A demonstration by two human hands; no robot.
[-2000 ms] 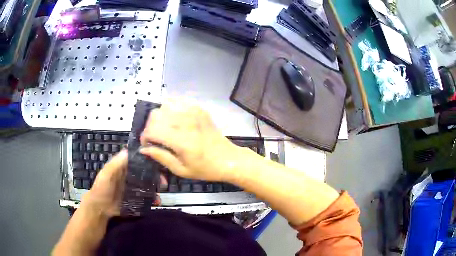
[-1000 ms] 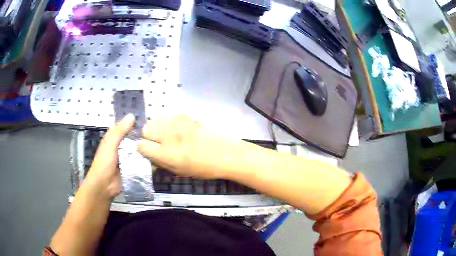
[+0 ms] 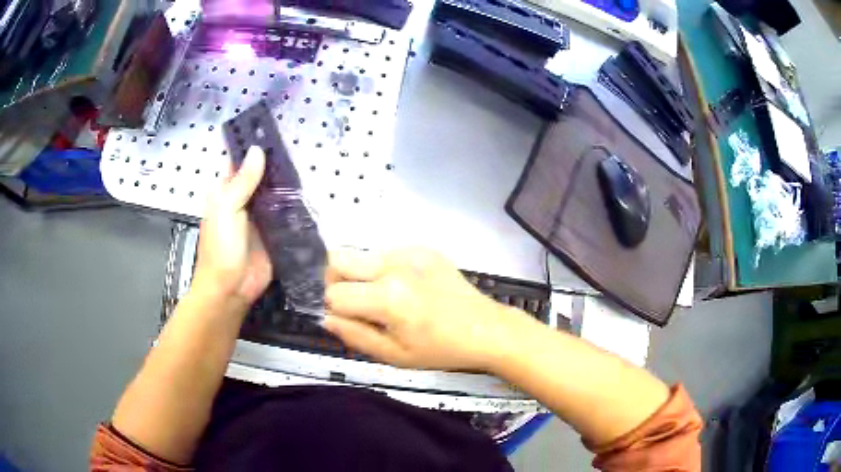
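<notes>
A wrapped bundle of black plates (image 3: 284,217) is held tilted above the keyboard and the front of the perforated table. Its upper end is bare and shows cut-outs; clear shiny film (image 3: 300,244) covers the lower part. My left hand (image 3: 230,230) grips the bundle from its left side, thumb on top near the bare end. My right hand (image 3: 396,309) is at the lower right end with fingers curled at the film; its fingertips are partly hidden. A single plate (image 3: 286,44) lies in the fixture beside a pink-purple glow.
The perforated table (image 3: 360,138) lies ahead, with the keyboard (image 3: 512,293) at its front edge. Stacked plates (image 3: 498,66) and more plates (image 3: 645,97) lie beyond the mouse pad (image 3: 562,194) with its mouse (image 3: 625,198). Crumpled wrap (image 3: 770,207) lies on the green side bench.
The view has shifted, moving the table rightward in the picture. The bundle's bare end now points up and left. My right hand has moved from the bundle's upper part to its lower end.
</notes>
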